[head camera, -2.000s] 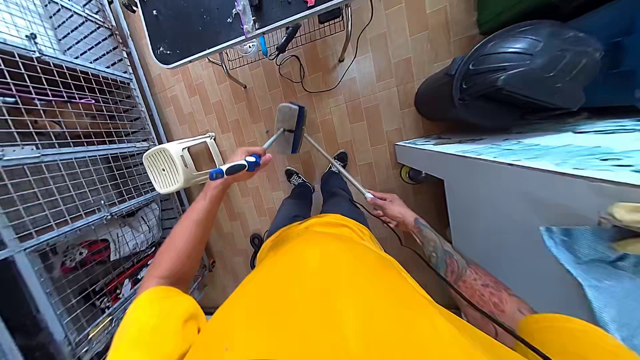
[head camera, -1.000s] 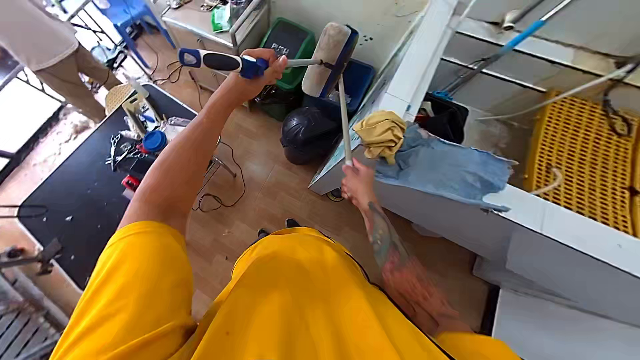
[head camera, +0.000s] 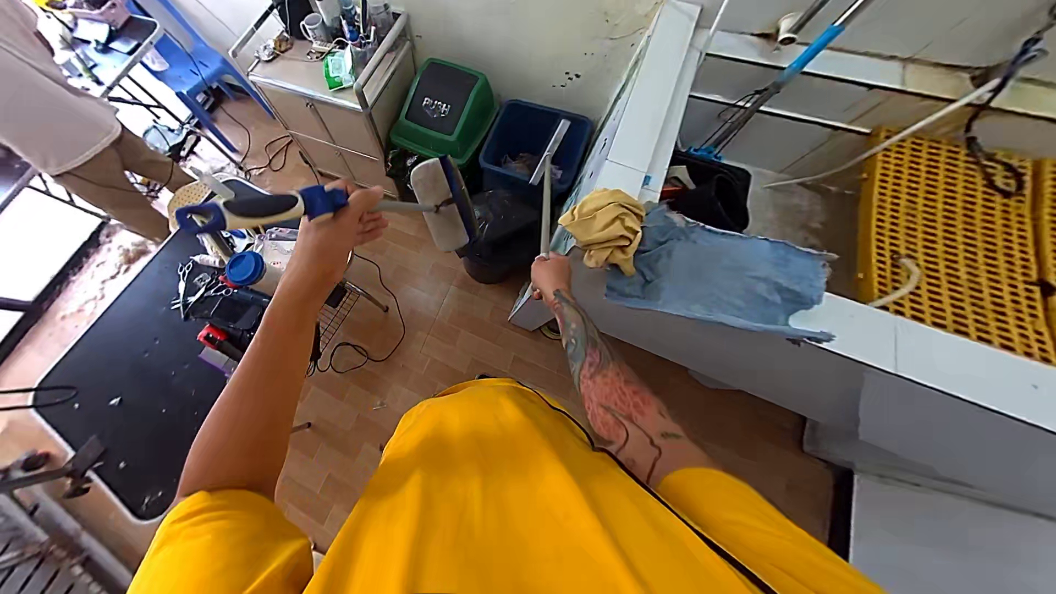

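My left hand (head camera: 338,223), raised at centre left, holds a window-washer tool by its shaft, just beyond the blue, black and cream grip (head camera: 264,206). The tool's fuzzy grey scrubber pad (head camera: 439,205), with a dark blue back, faces the wall side. My right hand (head camera: 551,275) is closed around the pale handle of a squeegee (head camera: 546,198), whose light blade points up in front of a blue bin. A tan cloth (head camera: 609,229) and a blue-grey cloth (head camera: 718,264) lie on the tiled ledge just right of my right hand.
A green push-lid bin (head camera: 445,107), a blue bin (head camera: 520,140) and a black bag (head camera: 499,223) stand by the wall. A black-topped table (head camera: 107,371) with scissors is at left, a person (head camera: 66,124) beyond. Cables lie on the floor; yellow perforated mats (head camera: 949,239) stand at right.
The view has swung from the cages to the bins and ledge. The squeegee and washer heads, overlapping before, are now apart. Both hands still hold their tools.
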